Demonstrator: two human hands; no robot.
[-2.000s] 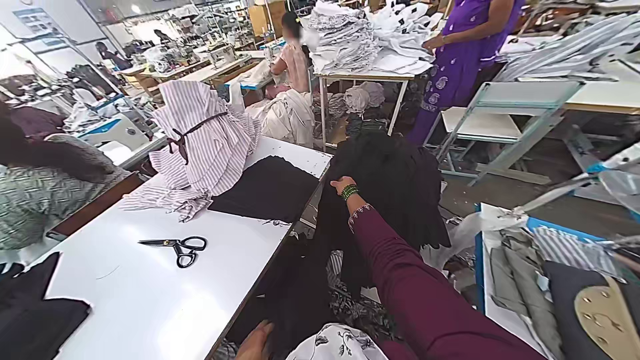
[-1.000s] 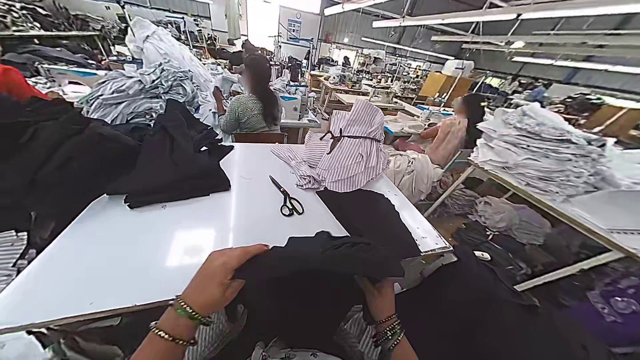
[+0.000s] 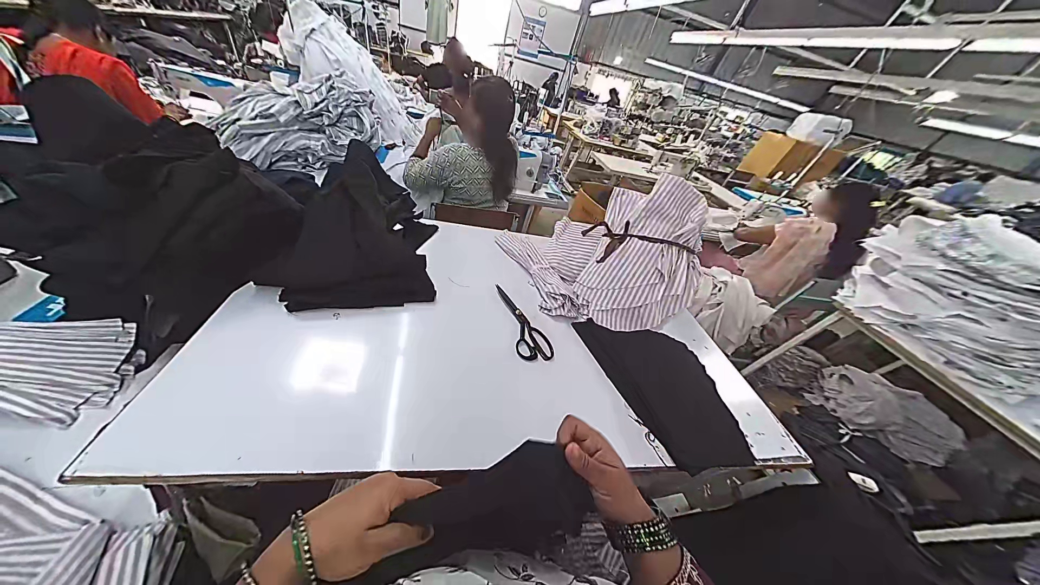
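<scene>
A piece of black fabric (image 3: 504, 504) is stretched between my two hands at the near edge of the white table (image 3: 341, 406). My left hand (image 3: 357, 524) pinches its left end, thumb on top. The upper right corner is gripped by my right hand (image 3: 597, 463), fingers curled. Beyond them, black-handled scissors (image 3: 528, 329) lie on the table. A striped fabric bundle (image 3: 642, 260), tied with a dark strip, rests at the far right corner, partly over a flat black fabric stack (image 3: 674, 390).
Folded black fabric (image 3: 357, 244) covers the table's far left, beside a large dark heap (image 3: 162, 203). Striped pieces (image 3: 65, 366) lie at the left. A table with stacked pale fabric (image 3: 967, 301) stands at the right. Several people sit beyond, one in a patterned top (image 3: 463, 175).
The view has swung left since the first frame. Both hands have drawn closer to the table's near edge, and the black fabric, bunched one second ago, now spans between them in a narrower strip.
</scene>
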